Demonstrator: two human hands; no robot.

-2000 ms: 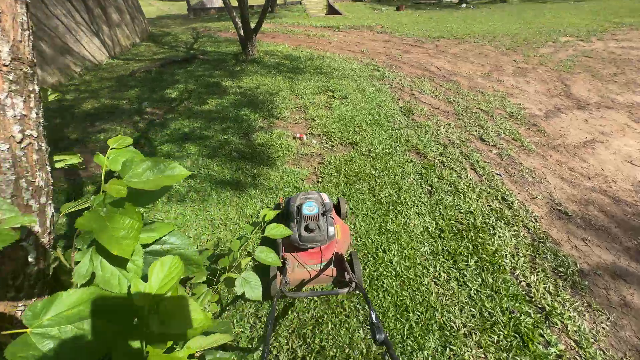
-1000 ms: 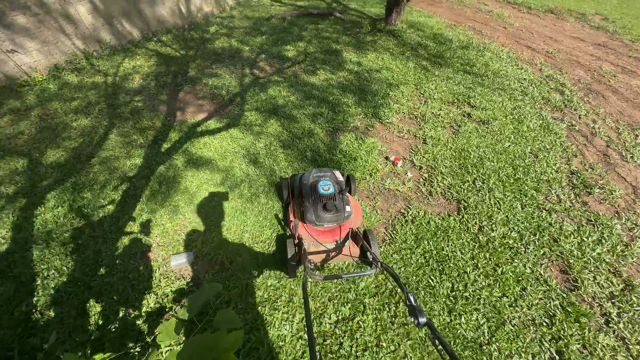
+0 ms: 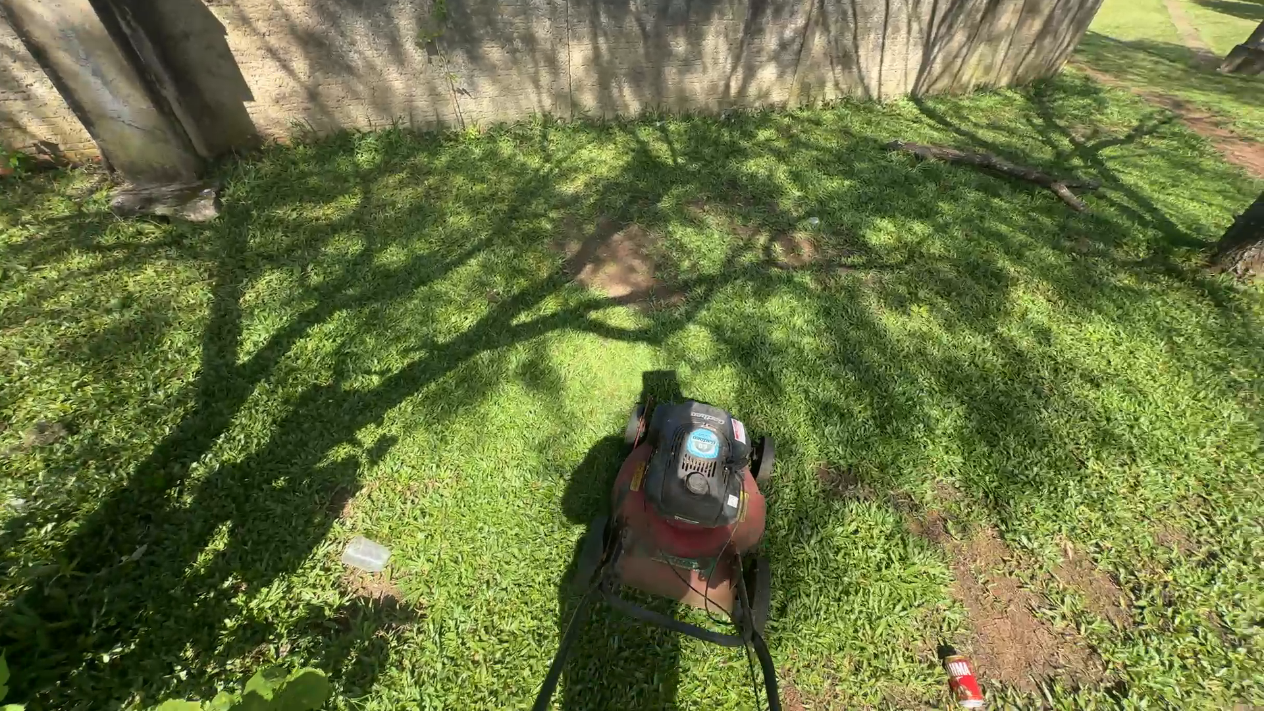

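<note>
A red walk-behind lawn mower (image 3: 688, 504) with a black engine cover stands on the grass, low and just right of the middle of the head view. Its black handle bars (image 3: 671, 624) run down out of the bottom edge. Neither my left hand nor my right hand shows, so what they hold or touch is hidden. To the mower's left a clear plastic container (image 3: 366, 554) lies on the grass. A red can (image 3: 961, 679) lies at the lower right, beside a patch of bare soil (image 3: 1017, 612).
A weathered wall (image 3: 592, 59) with a leaning pillar (image 3: 128, 99) spans the far side. A fallen branch (image 3: 987, 168) lies on the grass at the upper right, near a tree trunk (image 3: 1244, 242). Green leaves (image 3: 281, 689) poke in at the bottom left.
The view has swung left toward the wall. The mower has turned away from the dirt track and now points toward the wall, and the leafy plant has mostly left the view.
</note>
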